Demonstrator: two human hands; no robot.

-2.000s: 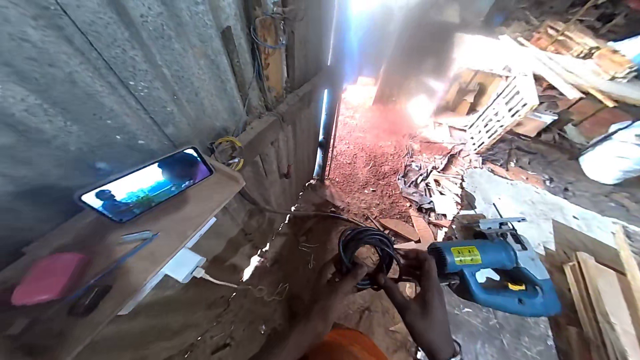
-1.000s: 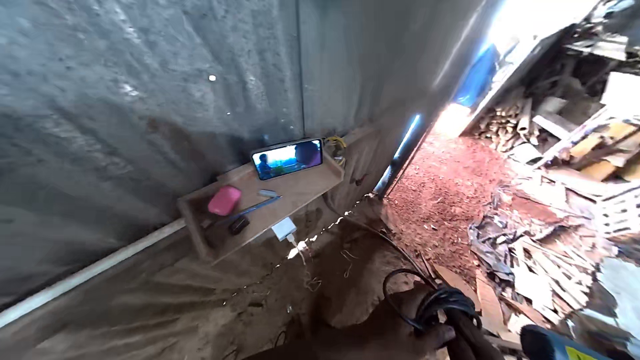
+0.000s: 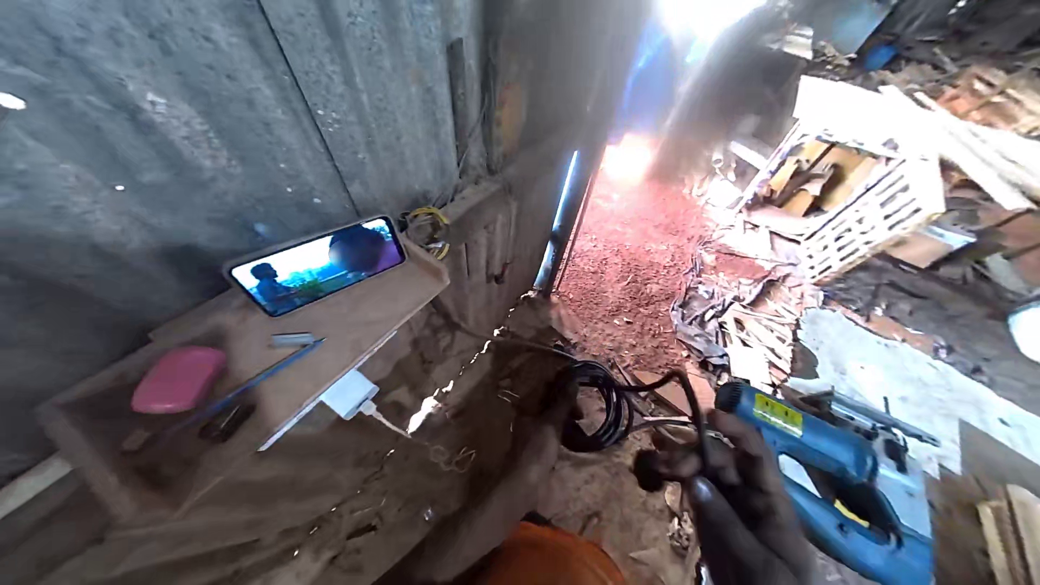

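A coiled black power cable (image 3: 605,410) hangs from my left hand (image 3: 552,414), whose fingers are closed around the loops. My right hand (image 3: 735,487), just to the right and lower, pinches a length of the same cable between thumb and fingers; what looks like the cable's dark end shows at its fingertips. Right beside and partly behind my right hand lies a blue jigsaw (image 3: 829,463) with a yellow label, on its side on a pale surface. Part of its body is hidden by my fingers.
A wooden shelf (image 3: 390,305) at the left holds a lit phone (image 3: 317,264), a pink case (image 3: 179,379) and a blue pen-like stick (image 3: 268,372). A white charger (image 3: 351,395) is at its edge. Wood scraps and a white slatted crate (image 3: 869,219) lie right, beyond reddish ground.
My hands were close together at the coil; now my right hand is apart from the left, with a stretch of cable drawn between them. The view has swung left and back.
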